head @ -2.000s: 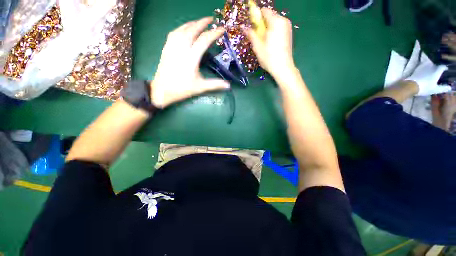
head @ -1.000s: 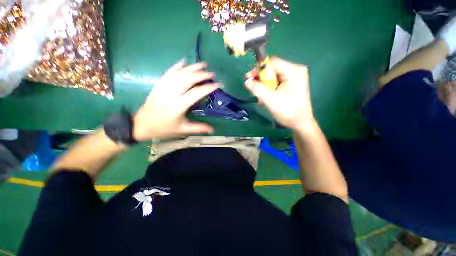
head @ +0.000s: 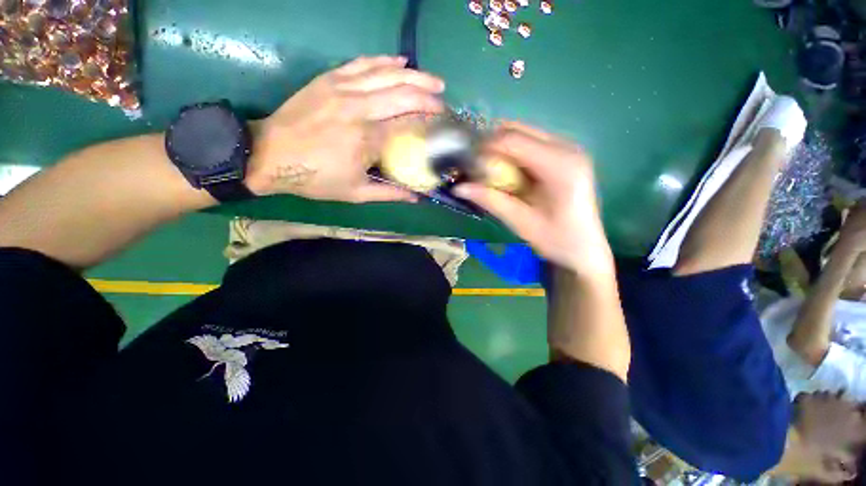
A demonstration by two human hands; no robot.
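Observation:
My right hand [head: 546, 185] is closed on the yellow handle of the mallet [head: 418, 157]. The mallet head is blurred and lies over the dark strap part [head: 456, 201], covering most of it. My left hand [head: 332, 128] is spread flat at the left side of the part, fingers pointing right, and holds it at the table's near edge. A thin dark strap [head: 409, 33] runs up from behind my left fingers. Several small copper caps [head: 496, 19] lie scattered beyond my hands. Whether the mallet touches the part cannot be told.
The clear bag of copper caps [head: 66, 47] is at the upper left on the green table [head: 608, 76]. At the right are a neighbor's arm [head: 731, 204], white sheets [head: 707, 180] and a grey glittering heap [head: 798, 195]. Other people are at the far right.
The mallet has come down over the strap part, and my left hand has closed in around it. The view has shifted, so the cap pile shows only its near edge and the bag sits further left.

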